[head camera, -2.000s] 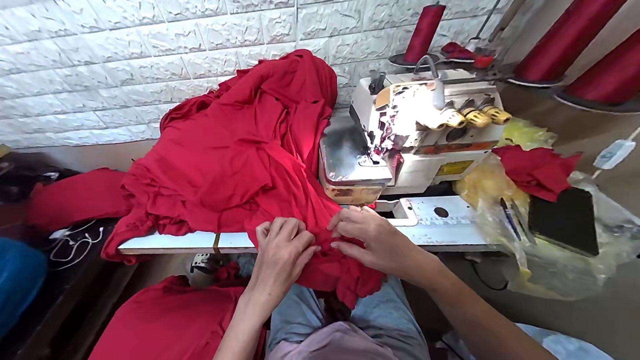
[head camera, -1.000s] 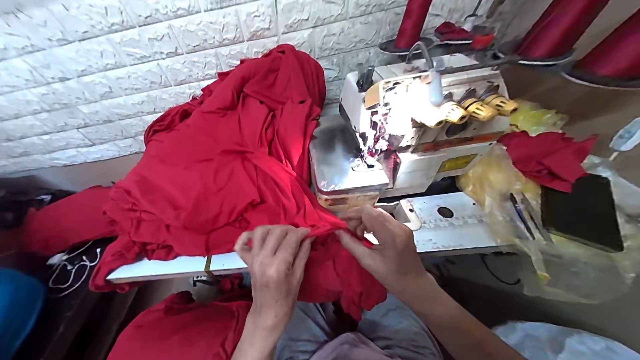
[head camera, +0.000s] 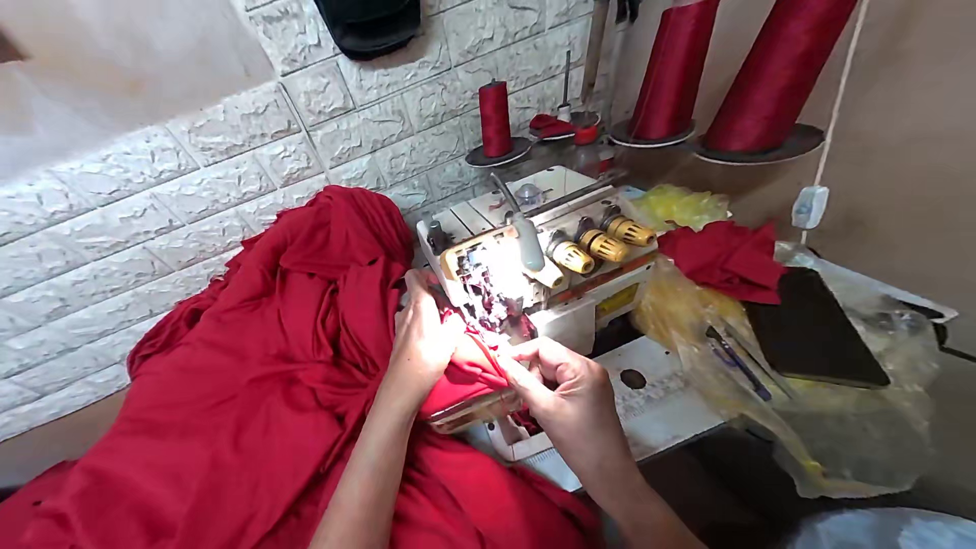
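Note:
Red fabric (head camera: 252, 396) lies heaped across the left of the sewing table and hangs over its front edge. Part of it covers the plate of an overlock sewing machine (head camera: 549, 236), by the lit needle area. My left hand (head camera: 424, 343) rests on the fabric just left of the needle area, fingers pointing away from me; its fingertips are partly hidden. At the front right of the needle area, my right hand (head camera: 564, 389) pinches the fabric's edge between thumb and index finger.
Right of the machine, a red cloth scrap (head camera: 724, 259), a dark flat tablet-like object (head camera: 812, 328) and tweezers (head camera: 755, 362) lie on clear plastic bags (head camera: 846, 442). Red thread cones (head camera: 671, 76) stand behind. A white brick-patterned wall (head camera: 221, 160) borders the back left.
Both hands have moved from the table's front edge up to the machine's needle area, bringing the fabric's edge onto its plate. The view has shifted closer to the machine.

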